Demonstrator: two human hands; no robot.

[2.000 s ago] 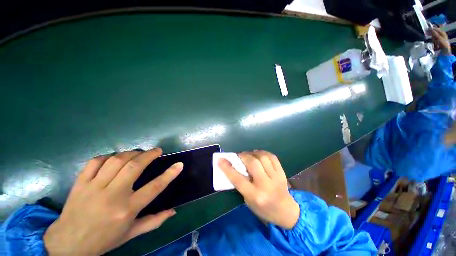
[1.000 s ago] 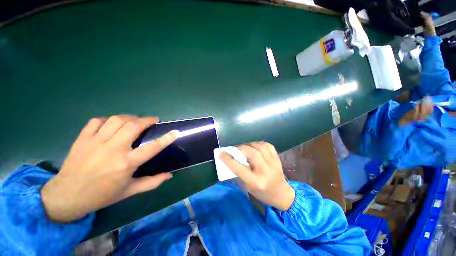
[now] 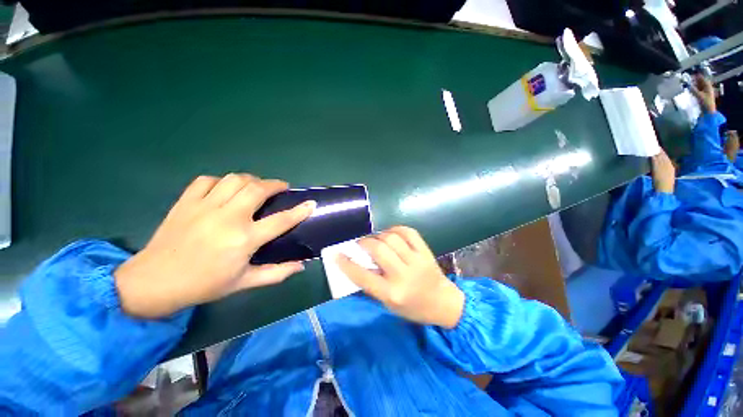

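A glossy black smartphone or display unit (image 3: 340,213) lies on the green bench mat (image 3: 244,98), with a light strip reflected on its glass. My left hand (image 3: 224,240) holds it at its left end, thumb at the near edge, fingers at the far edge and index finger on the glass. My right hand (image 3: 401,273) pinches a white wipe (image 3: 340,277) at the phone's near right edge. The wipe touches or slightly overlaps that edge. The part of the wipe under my fingers is hidden.
A whitish dispenser bottle (image 3: 529,96) stands at the far right, a white wipe over its top. A small white strip (image 3: 451,111) lies left of it, a white stack (image 3: 629,122) right of it. Another person in a blue smock (image 3: 680,228) is at the right. A brown carton (image 3: 521,269) sits below the bench.
The phone and my left hand are further right in the view. My right hand with the wipe has moved left along the phone's near edge. The other person's hand is now at the white stack.
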